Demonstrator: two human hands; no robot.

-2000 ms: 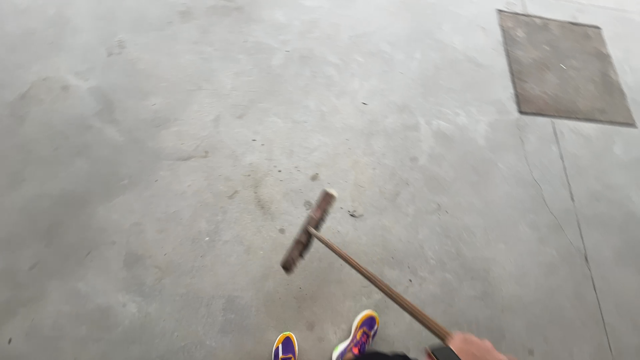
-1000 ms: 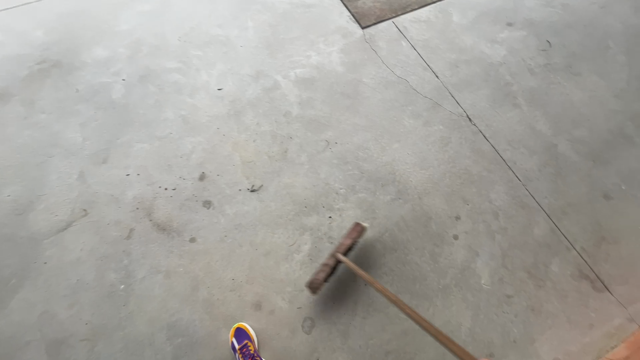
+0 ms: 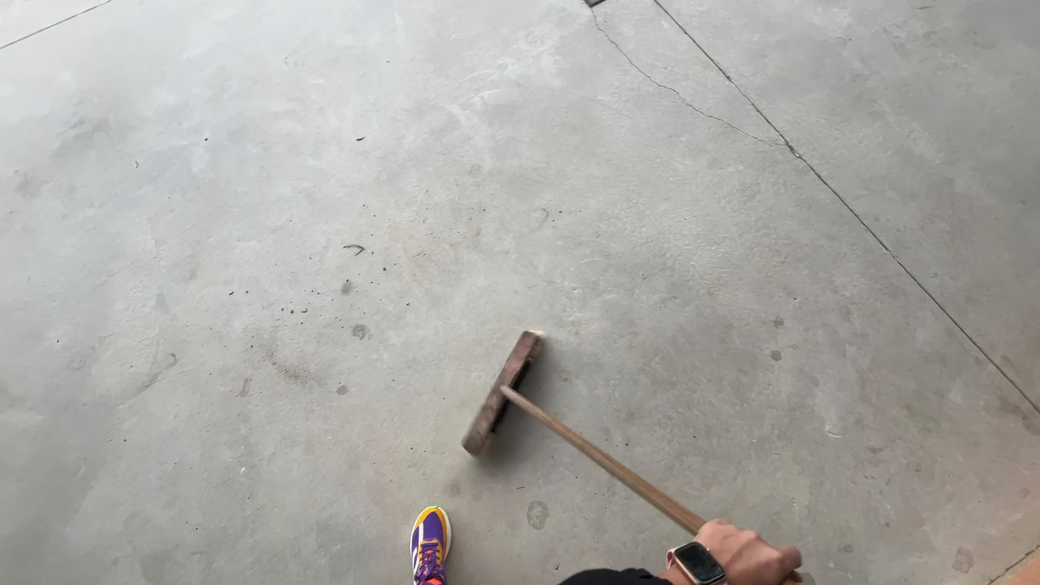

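Observation:
My left hand (image 3: pixel 743 554), with a smartwatch (image 3: pixel 699 562) on its wrist and a black sleeve behind it, is closed around the wooden handle (image 3: pixel 605 461) of a push broom at the lower right. The handle slopes up and left to the long, worn brown broom head (image 3: pixel 502 394). That head is tilted, its upper end towards the right, with dark bristles partly showing on its right side. My right hand is not in view. Dark bits of debris (image 3: pixel 354 248) lie on the grey concrete floor (image 3: pixel 244 203), up and left of the broom head.
A purple and yellow shoe (image 3: pixel 430 543) stands below the broom head. A straight floor joint (image 3: pixel 877 240) runs down the right side, and a thin crack (image 3: pixel 682 99) meets it. The corner of a dark plate (image 3: pixel 595 2) shows at the top edge. An orange-toned floor patch (image 3: pixel 1020 570) lies at bottom right.
My left hand, out of view one second ago, shows again on the broom handle. Two shoes showed two seconds ago, one now. The view has shifted to other floor.

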